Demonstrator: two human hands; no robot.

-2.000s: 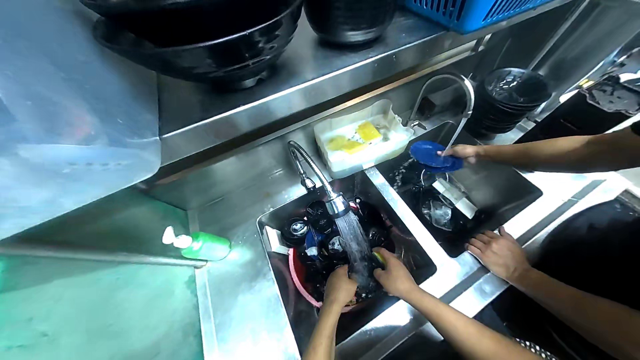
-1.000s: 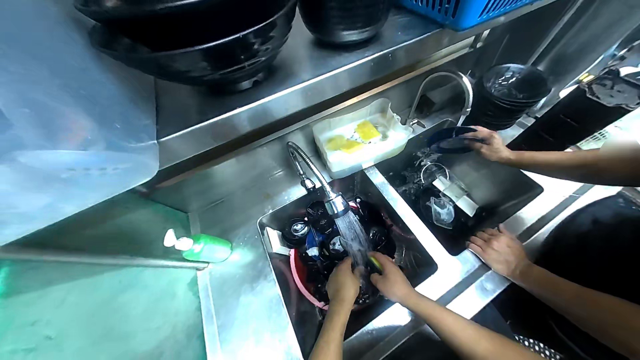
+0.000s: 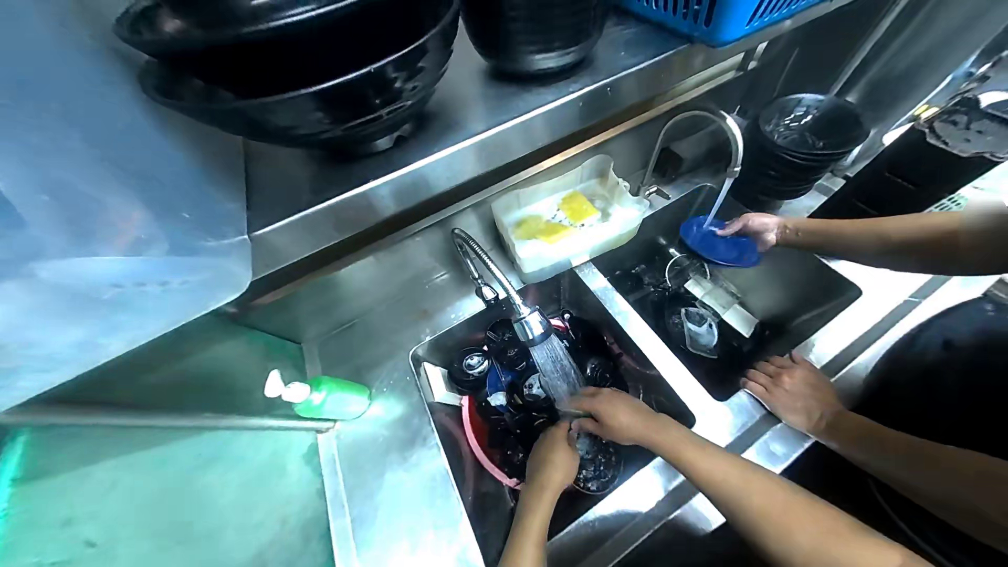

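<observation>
Over the left sink, my left hand has its fingers closed at the rim of a dark round dish. My right hand is beside it, slightly blurred, its fingertips under the water; whether it grips anything is hidden. A metal spray faucet pours onto the fingertips and dishes. Beneath and left of my hands, a pink-red basin holds black dishes and a blue piece. In the right sink, a co-worker's hand holds a blue plate under a curved faucet.
A white tub with yellow sponges stands behind the sinks. A green pump bottle lies at left. Black bowls and a blue basket occupy the overhead shelf. Another bowl stack stands right; a co-worker's hand rests on the sink edge.
The yellow-green item seen by my right hand earlier is out of sight. A dark round dish now shows below my hands. The co-worker's plate has turned, showing its blue face under the stream.
</observation>
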